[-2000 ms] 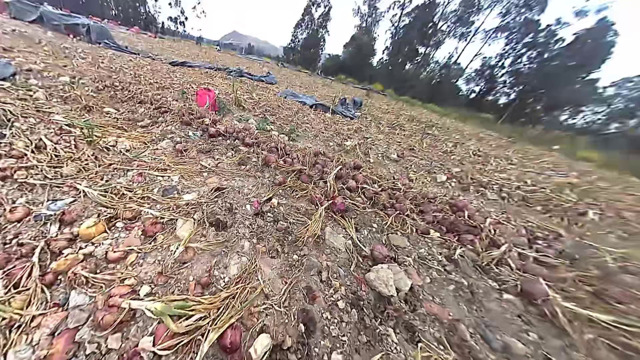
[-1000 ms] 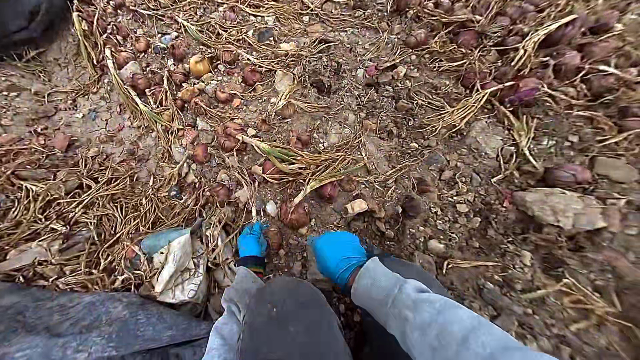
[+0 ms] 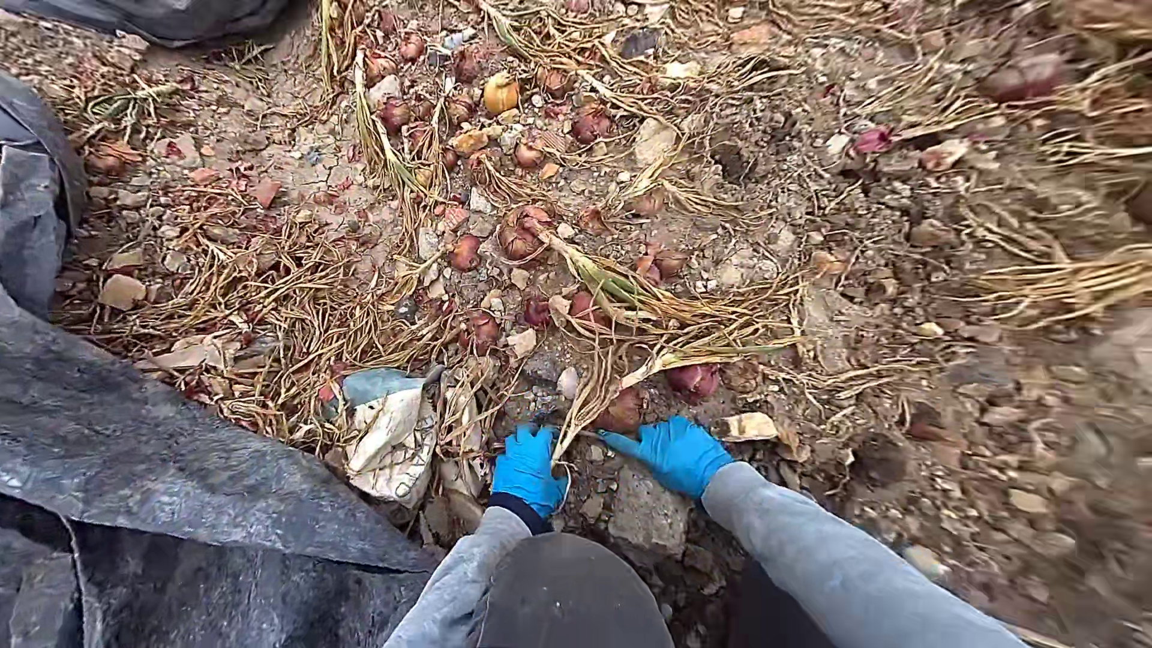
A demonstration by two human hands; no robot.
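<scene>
Both my hands wear blue gloves and are low at the centre. My left hand [image 3: 529, 470] is at the lower end of a dry onion stalk [image 3: 589, 403]; its fingers are partly hidden, so a grip is unclear. Just below a reddish onion [image 3: 621, 410] is my right hand [image 3: 670, 453], its index finger stretched left toward the stalk's end. A purple onion [image 3: 694, 382] lies above my right hand. Farther up, a larger red onion [image 3: 524, 236] has long yellow-green leaves [image 3: 621, 286] trailing right.
Dark plastic sheeting [image 3: 180, 459] covers the lower left. Beside my left hand are a crumpled whitish wrapper [image 3: 393, 445] and dry stalks. A flat stone [image 3: 648, 513] lies under my right hand. A yellow onion [image 3: 501, 93] and several red ones lie on the stony soil above.
The view has swung down from the wide field to the ground at my knees. Since one second ago, my right hand has opened its index finger out toward the left hand.
</scene>
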